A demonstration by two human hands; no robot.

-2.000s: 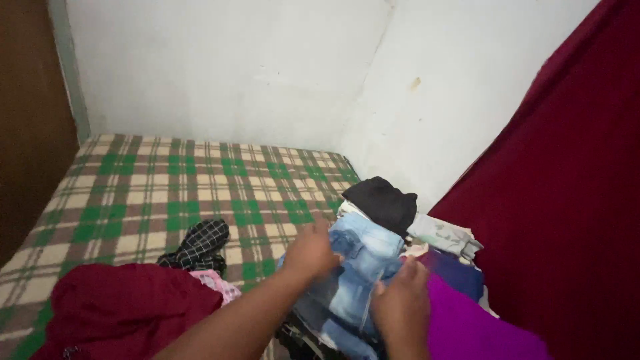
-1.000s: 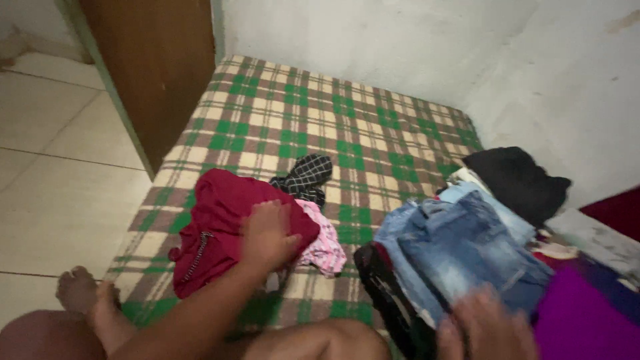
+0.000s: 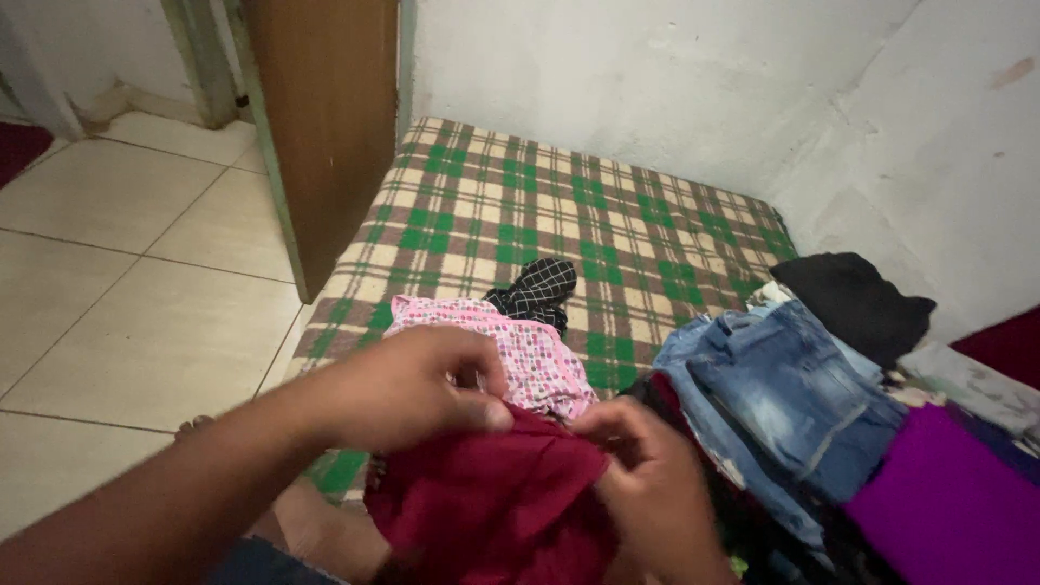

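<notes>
A dark red cloth garment [image 3: 496,496] hangs between my two hands at the bottom centre. My left hand [image 3: 431,390] pinches its upper edge on the left, and my right hand [image 3: 650,471] grips the edge on the right. Just beyond them, a pink garment with a small coloured print [image 3: 536,357] lies on the plaid blanket [image 3: 520,203]. Touching its far side is a bunched black cloth with a white grid pattern [image 3: 536,288]. The lower part of the red garment runs out of view.
To the right are folded blue jeans [image 3: 780,390], a black garment [image 3: 857,301] and a purple cloth [image 3: 951,496]. White walls border the bed's far and right sides. A brown door [image 3: 325,122] and tiled floor [image 3: 146,309] are at the left.
Both hands now hold the dark red garment; one second ago it lay on the bed under my left hand. More of the pink garment shows. The view has swung left since the first frame.
</notes>
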